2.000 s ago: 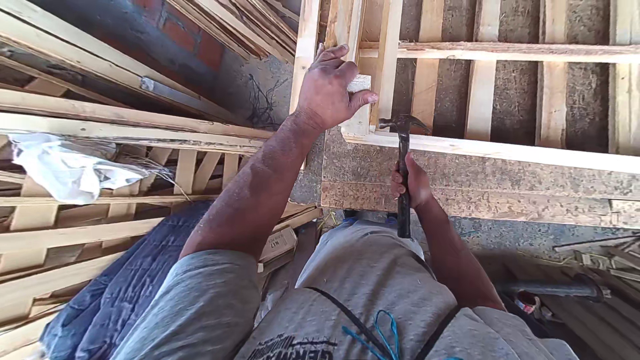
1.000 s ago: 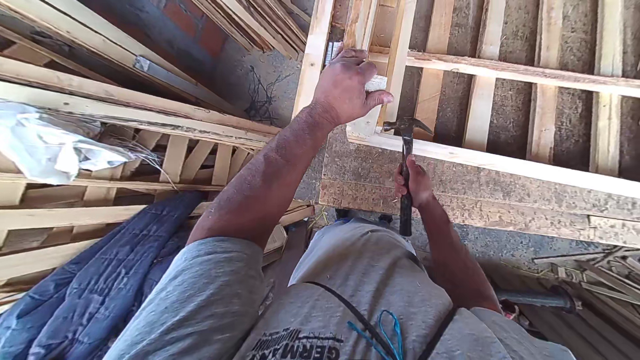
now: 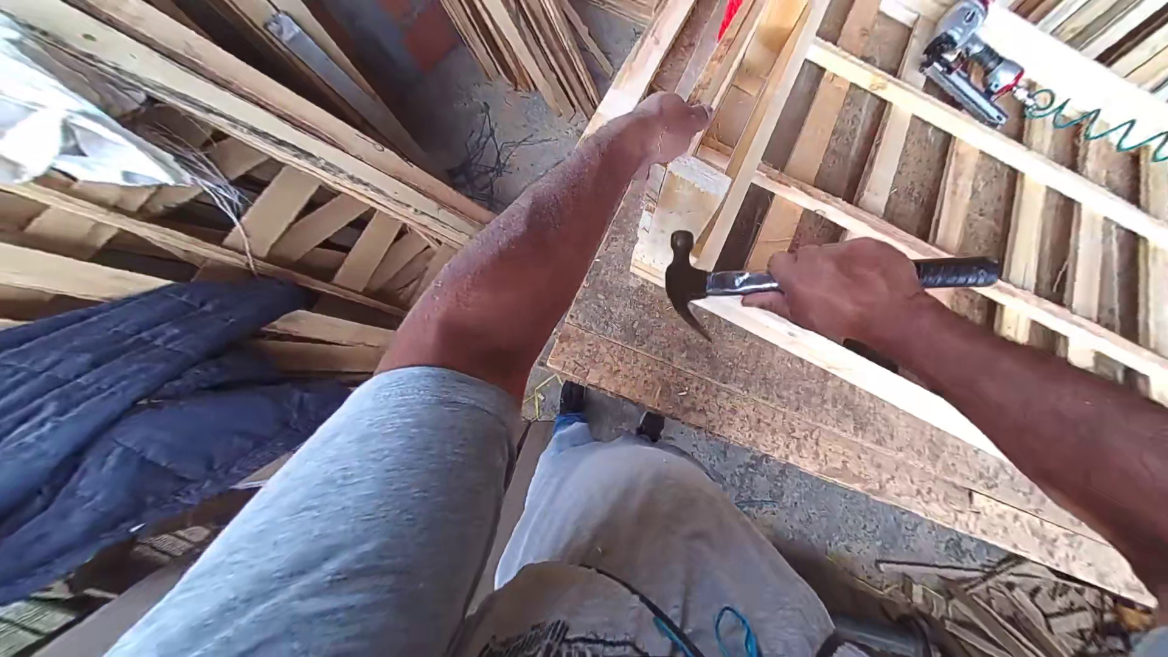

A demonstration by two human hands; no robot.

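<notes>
My right hand (image 3: 844, 283) grips a claw hammer (image 3: 691, 281) by its shaft, held sideways above the near edge of a wooden slatted frame (image 3: 821, 356). The hammer's head points left, beside the frame's near corner, and its black grip reaches out to the right. My left hand (image 3: 673, 126) rests at the upright boards near that corner, just beyond a wood block (image 3: 689, 196); its fingers are largely hidden, so whether they grip a board cannot be told. The frame lies on a particle-board worktop (image 3: 693, 365).
A pneumatic nail or staple gun (image 3: 972, 64) with a coiled green hose (image 3: 1095, 123) lies on the frame at the upper right. Long boards (image 3: 274, 119) and a dark blue quilted cloth (image 3: 164, 401) are at the left. Wood scraps (image 3: 1022, 602) lie at the lower right.
The hammer, upright below the frame's corner before, now lies sideways above the frame's near edge, with my right hand moved up and right. My left hand has moved farther along the boards, off the block.
</notes>
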